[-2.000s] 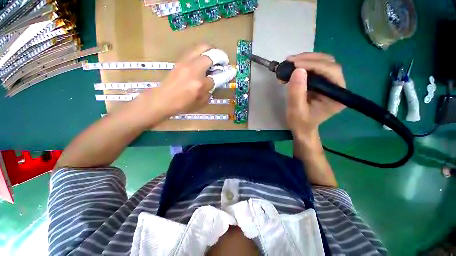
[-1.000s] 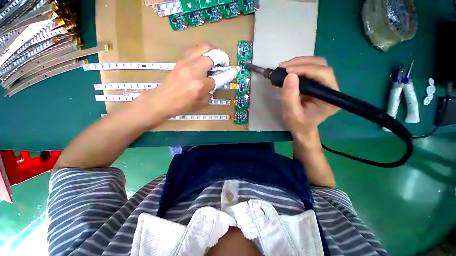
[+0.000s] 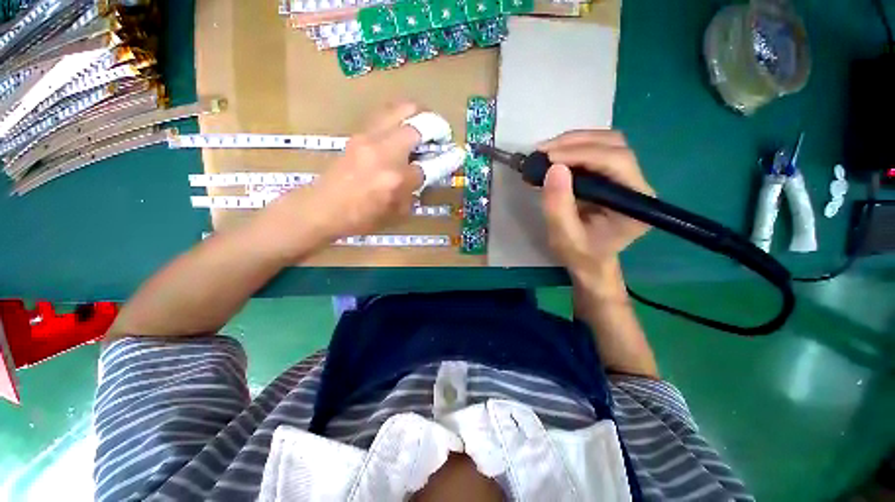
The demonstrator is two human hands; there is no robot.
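My left hand (image 3: pixel 378 172), with white finger cots on two fingertips, holds an LED strip (image 3: pixel 260 141) by its right end, against the green PCB panel (image 3: pixel 476 181). The strip's end is hidden by the fingertips. Three other white strips lie below it, their orange ends at the panel. My right hand (image 3: pixel 594 196) holds the black soldering iron (image 3: pixel 628 196) like a pen. Its metal tip points left and is at the panel's right side, near the left fingertips; whether it touches is too small to tell.
Brown cardboard (image 3: pixel 294 88) and a grey board (image 3: pixel 554 88) lie underneath. More green panels (image 3: pixel 422 34) are above. A strip pile (image 3: pixel 78 88) is at left. A yellowish-clear roll (image 3: pixel 756 54), cutters (image 3: pixel 785 201), white pieces (image 3: pixel 836 191) and a black box (image 3: pixel 871 118) are at right. The iron's cord loops rightward.
The iron's tip moved left from over the grey board onto the panel's edge. The left hand keeps its place at the panel. The whole view has shifted slightly.
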